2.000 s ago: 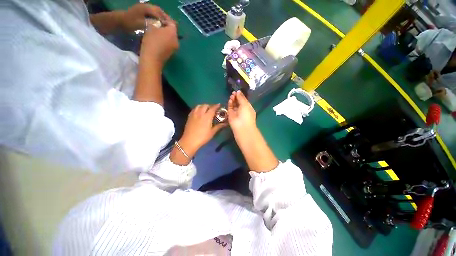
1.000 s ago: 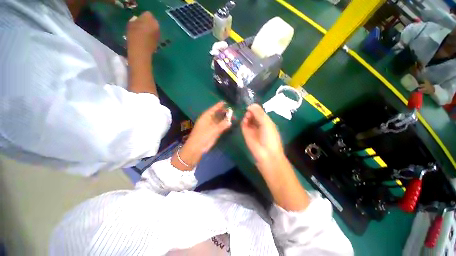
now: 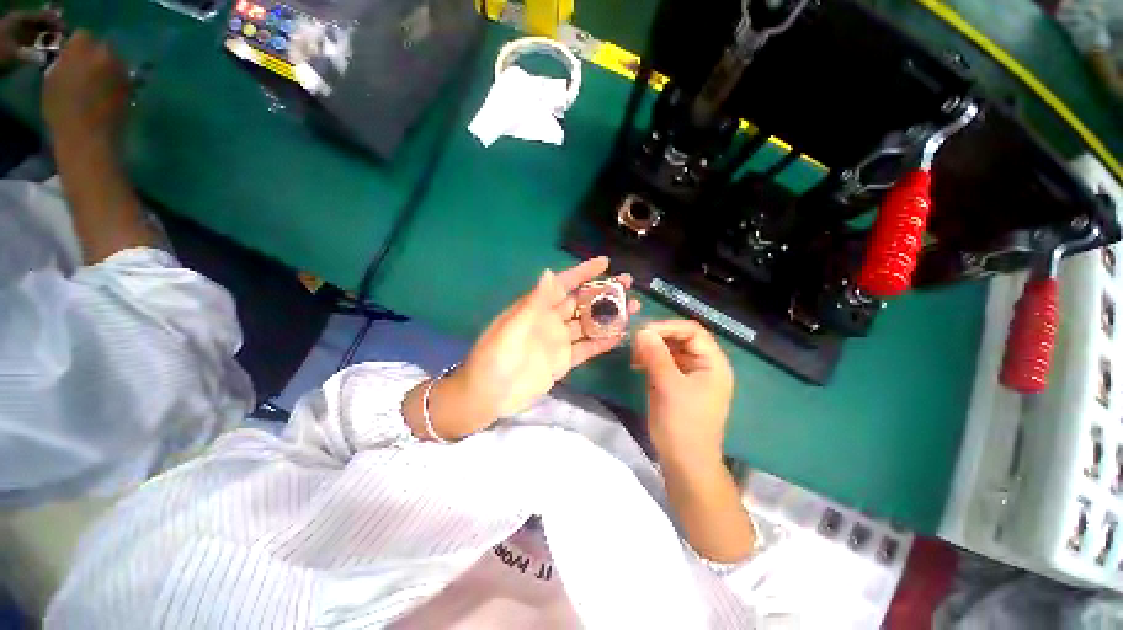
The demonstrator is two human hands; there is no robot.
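A small camera or lens module [image 3: 603,309], with a copper-coloured frame and dark round centre, rests on the fingers of my left hand [image 3: 523,351], whose palm is turned up. My right hand [image 3: 685,379] is just right of the module, thumb and forefinger brought together near its edge. Whether the right fingertips pinch anything is too small to tell. The black pressing fixture [image 3: 788,351] stands beyond my hands. Another module [image 3: 638,215] sits in its left nest.
Red clamp handles [image 3: 897,234] stick out over the fixture. A white blister tray [image 3: 1041,468] is at right, a lower parts tray [image 3: 807,560] near my right forearm. A crumpled wipe [image 3: 522,108], tape roll [image 3: 569,64] and dark tape dispenser [image 3: 370,74] lie behind. A neighbour's arm [image 3: 92,160] is at left.
The view has swung right toward the fixture. My hands have moved from near the dispenser to in front of the fixture. My left palm has turned up, showing the module.
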